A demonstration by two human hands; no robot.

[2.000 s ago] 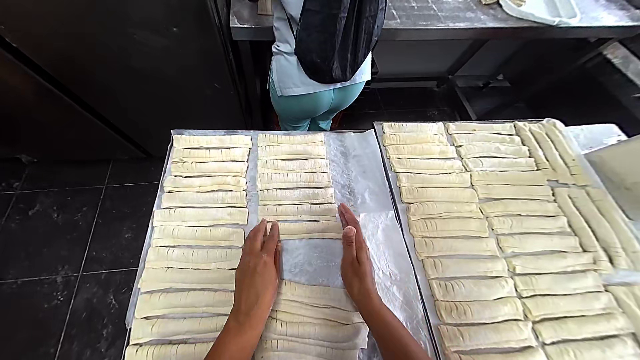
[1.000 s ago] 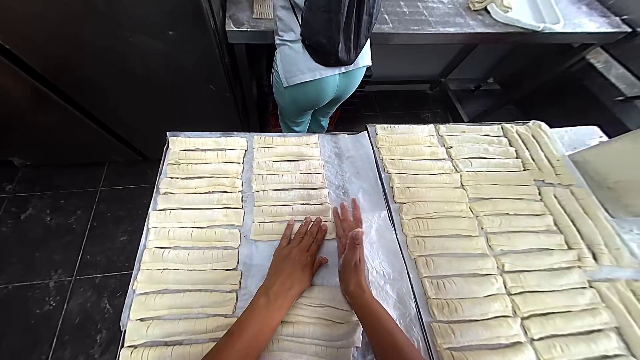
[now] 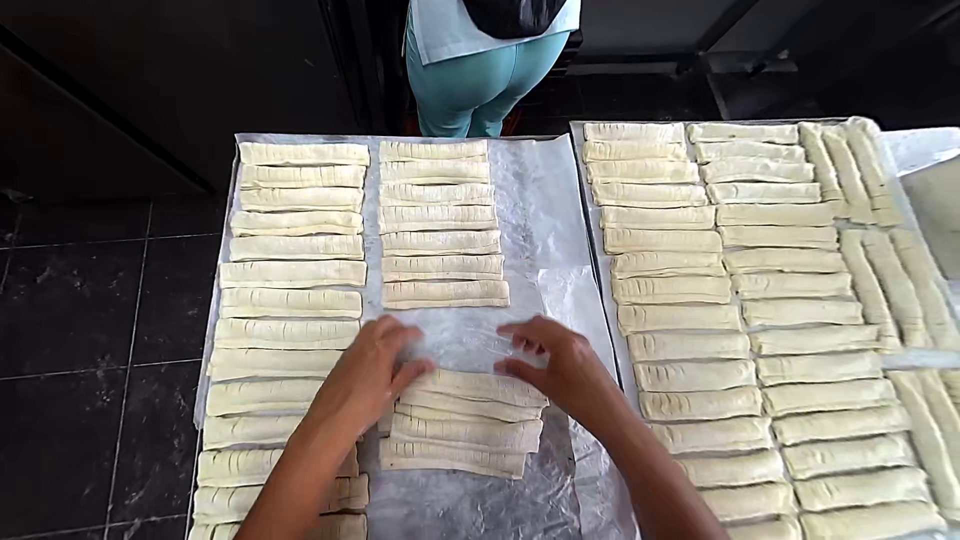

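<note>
My left hand (image 3: 379, 364) is held with its fingers bent and apart, near the upper left end of a loose group of raw dough strips (image 3: 465, 427). Across from it, my right hand (image 3: 551, 360) curves in the same way by the group's upper right end; neither hand clearly grips a strip. Above both hands, a column of scored dough strips (image 3: 442, 244) lies on the paper-lined left tray (image 3: 547, 195). Another long column of strips (image 3: 296, 274) runs down the tray's left side, partly hidden by my left forearm.
A second tray (image 3: 589, 217) to the right carries rows of dough strips (image 3: 671, 289), with some strips turned lengthwise (image 3: 889, 277) at its right. A crumpled plastic sheet (image 3: 574, 300) lies near the trays' shared edge. A person (image 3: 487, 67) stands beyond the trays.
My hands have left the lowest strip of the middle column and moved down to the loose group, with their fingers now bent. The view has moved down and closer.
</note>
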